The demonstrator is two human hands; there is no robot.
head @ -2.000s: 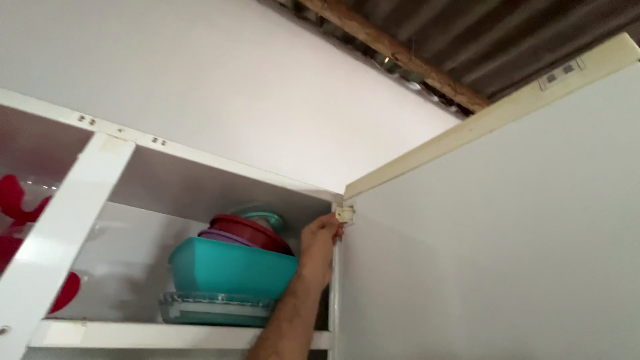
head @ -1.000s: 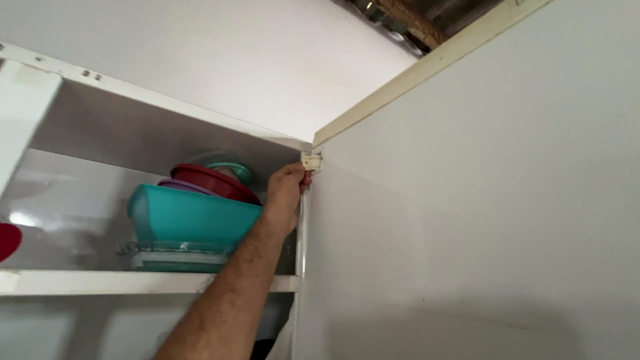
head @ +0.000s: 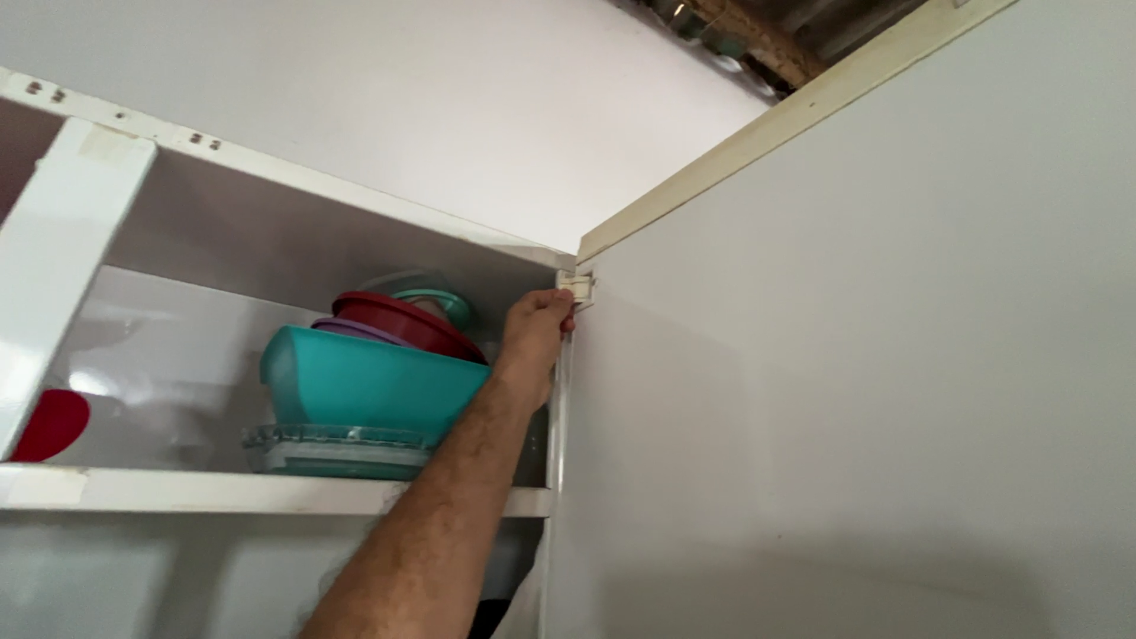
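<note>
My left hand (head: 535, 333) reaches up to the top right corner of an open white wall cabinet. Its thumb and bent fingers are pressed together at a cream-coloured hinge (head: 577, 288) between the cabinet side and the raised-looking white door panel (head: 834, 355). A small reddish tip shows just below the thumb; whether it is a fingertip or an object I cannot tell. Behind the wrist, on the upper shelf, a turquoise plastic container (head: 373, 377) holds a dark red bowl (head: 399, 321) and a purple-rimmed one. My right hand is out of view.
A clear plastic tray (head: 342, 451) lies under the turquoise container on the shelf (head: 222, 491). A white divider (head: 75, 222) stands left, with a red item (head: 55, 424) beside it. Above the cabinet are a pale wall and a wooden beam (head: 754, 40) under corrugated roofing.
My left hand stays at the hinge throughout, with only small shifts of the fingers. The view has moved relative to the cabinet.
</note>
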